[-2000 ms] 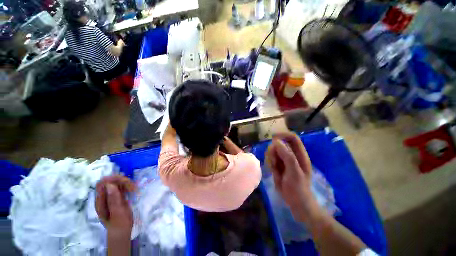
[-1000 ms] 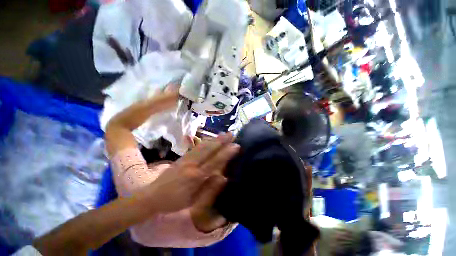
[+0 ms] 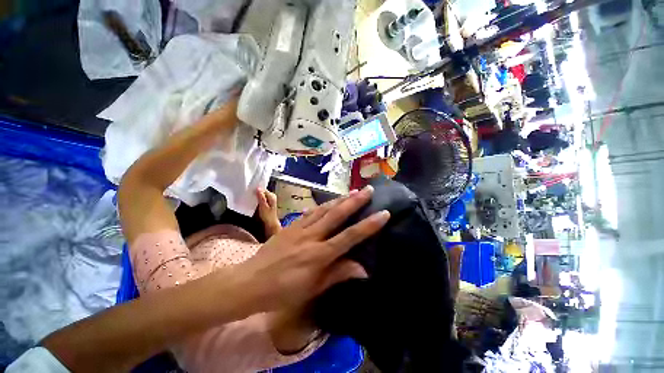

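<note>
My left hand [image 3: 302,248] reaches in from the lower left, its fingers somewhat apart, holding nothing. It overlaps the dark hair of a seated person [image 3: 397,284] in a pink top; whether it touches is unclear. My right hand is not in view. A white garment piece [image 3: 175,146] lies crumpled at a white sewing machine [image 3: 313,109]. The seated person's forearm crosses this cloth, and that hand is partly hidden behind the machine head. The person's other hand [image 3: 269,207] is near the cloth's lower edge.
The view is strongly rolled, with strip lights at the right. A blue bin [image 3: 54,135] holds white pieces [image 3: 58,255] at the left. A lit panel [image 3: 366,136] and a black fan [image 3: 433,156] stand beyond the machine. Another blue bin [image 3: 478,264] shows farther back.
The view has rolled and moved close to the machine since the earliest frame. My right hand has gone out of view. Since one second ago my left hand has shifted slightly, its fingers more spread.
</note>
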